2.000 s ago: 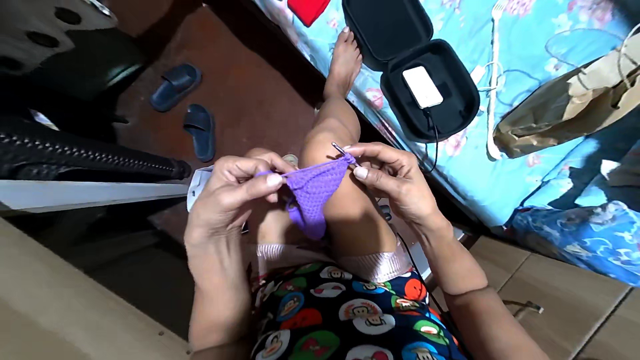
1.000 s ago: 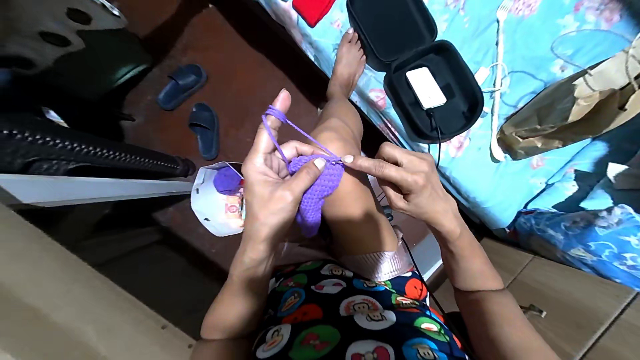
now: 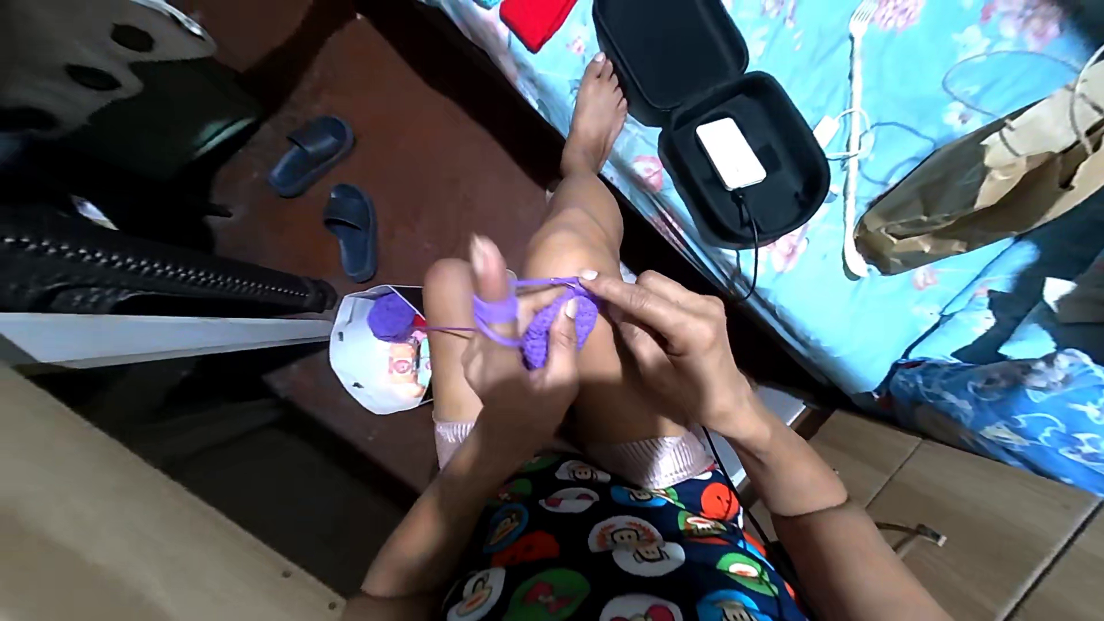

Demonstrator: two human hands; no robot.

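Observation:
My left hand [image 3: 522, 345] pinches a purple crocheted piece [image 3: 545, 332] between thumb and fingers, with purple yarn looped round its raised, blurred index finger. My right hand [image 3: 677, 341] is at the top edge of the piece, its index fingertip on the working spot; a crochet hook is mostly hidden in its grasp. From the left hand the yarn runs left to a purple yarn ball [image 3: 392, 317] inside a white container [image 3: 366, 375] beside my knee.
A bed with a blue floral sheet [image 3: 802, 293] holds an open black case [image 3: 746, 207] with a white device [image 3: 730, 153], a white back scratcher [image 3: 854, 147] and a brown paper bag [image 3: 975, 194]. Dark slippers [image 3: 352, 231] lie on the red floor. A black zippered item [image 3: 155, 267] is at left.
Two seconds ago both hands held the piece stretched between them, with a hook showing at the right hand. Now the left hand has yarn round its raised finger and the piece is bunched.

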